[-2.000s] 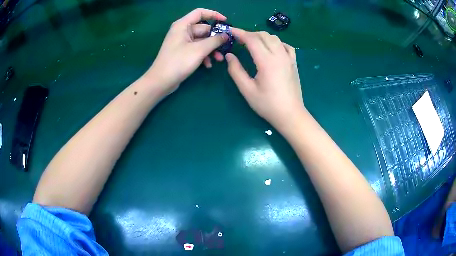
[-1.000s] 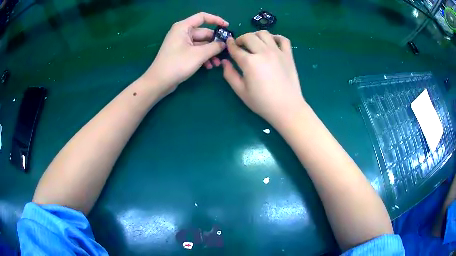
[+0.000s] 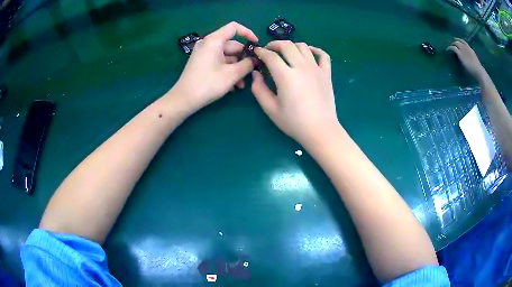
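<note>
My left hand (image 3: 212,66) pinches a small dark unit (image 3: 251,49) between thumb and fingers at the top centre. My right hand (image 3: 297,84) has its fingertips against the same unit from the right side. Fingers cover most of the unit. One black unit with pale marks (image 3: 188,42) lies on the bench just behind my left hand, partly hidden by it. Another black unit (image 3: 280,28) with pale marks lies behind my right hand.
The glossy green bench (image 3: 213,185) spreads all round. A flat black slab (image 3: 33,147) lies at left. At right are a clear tray (image 3: 443,162) with white paper (image 3: 477,140), a small black unit (image 3: 428,49) and another person's hand (image 3: 467,56). White scraps lie near my forearms.
A unit now lies beside my left hand, and the held piece looks darker and smaller. The units on the bench have shifted left. Another person's hand and arm have come in at right.
</note>
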